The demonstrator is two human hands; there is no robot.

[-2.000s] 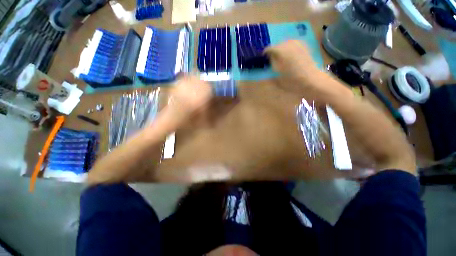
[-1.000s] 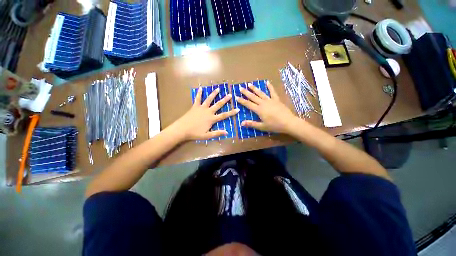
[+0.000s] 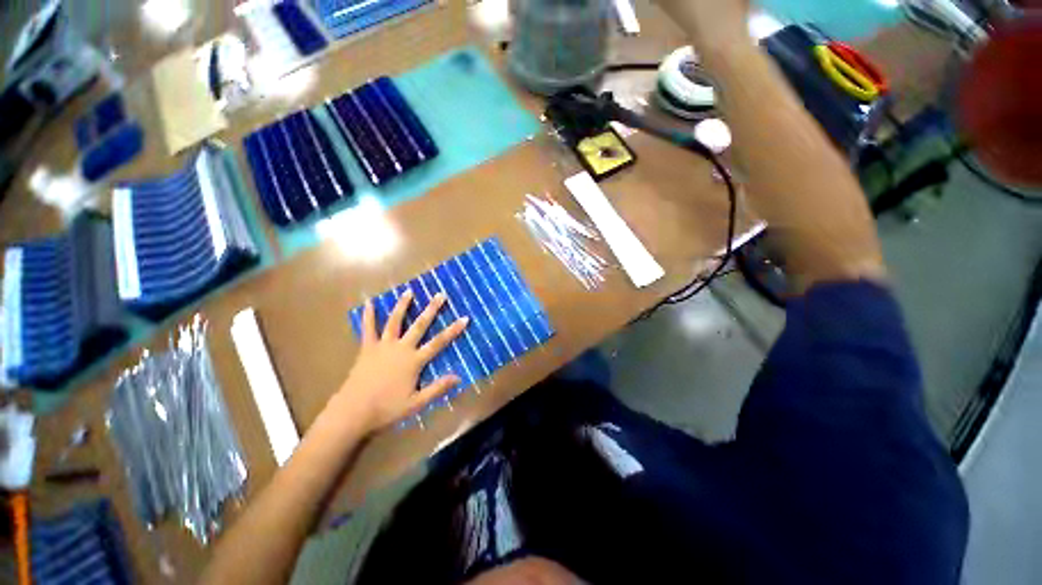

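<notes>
Blue solar cells with pale lines (image 3: 491, 299) lie side by side on the brown tabletop near its front edge. My left hand (image 3: 398, 363) lies flat on the left part of them, fingers spread, holding nothing. Thin silver strips stick out past the cells' edges. My right arm reaches far forward. My right hand (image 3: 699, 16) is cut off and blurred at the top edge, so its fingers and any hold are hidden.
White strips lie left (image 3: 265, 386) and right (image 3: 614, 231). Ribbon bundles lie left (image 3: 181, 429) and right (image 3: 564, 240). Dark cell stacks (image 3: 297, 166) rest on the teal mat (image 3: 474, 114). The iron stand (image 3: 603, 153), cord, white roll (image 3: 686, 82) and grey cylinder (image 3: 558, 43) stand back right.
My right hand has left the cells and moved far forward and right. My left hand stays spread on the cells. The view has turned right, showing red-yellow handles and a red fan.
</notes>
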